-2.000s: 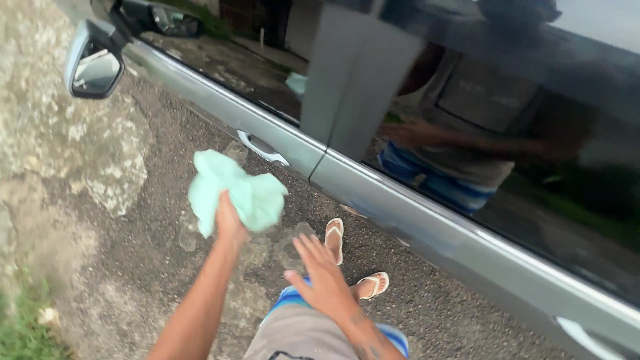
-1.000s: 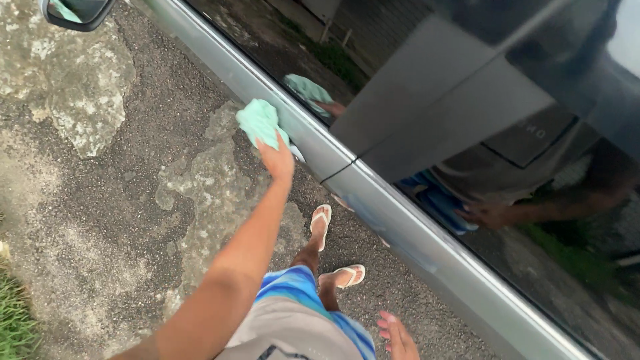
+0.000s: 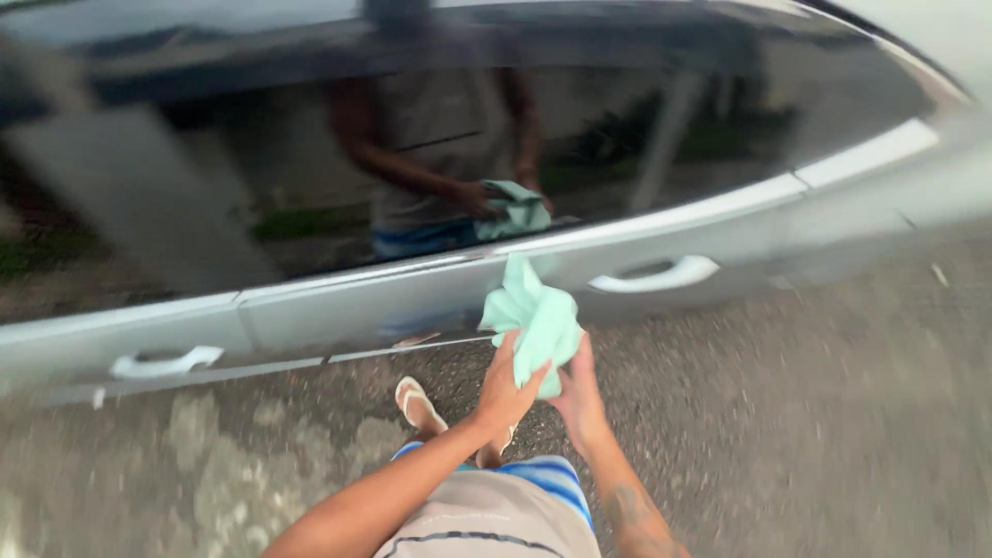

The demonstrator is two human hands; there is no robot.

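A mint-green cloth (image 3: 542, 318) is bunched between my two hands, in front of the car's side below the window trim. My left hand (image 3: 508, 387) grips it from the left, fingers pressed into its folds. At its right lower edge, my right hand (image 3: 580, 391) touches the cloth with fingers partly spread; how firmly it holds is hard to tell. The grey car door (image 3: 372, 310) lies just beyond, and the dark window (image 3: 310, 170) mirrors my body, both hands and the cloth. Whether the cloth touches the door cannot be told.
One silver door handle (image 3: 659, 275) is right of the cloth, another door handle (image 3: 167, 363) at far left. A bright trim strip (image 3: 697, 201) runs under the windows. Below is rough asphalt (image 3: 775, 403) with pale patches. My feet in white flip-flops (image 3: 415, 399) stand close to the car.
The view has swung right along the car. My right hand, apart from the cloth in both earlier frames, has come up to it beside my left hand. The cloth is now bunched between them.
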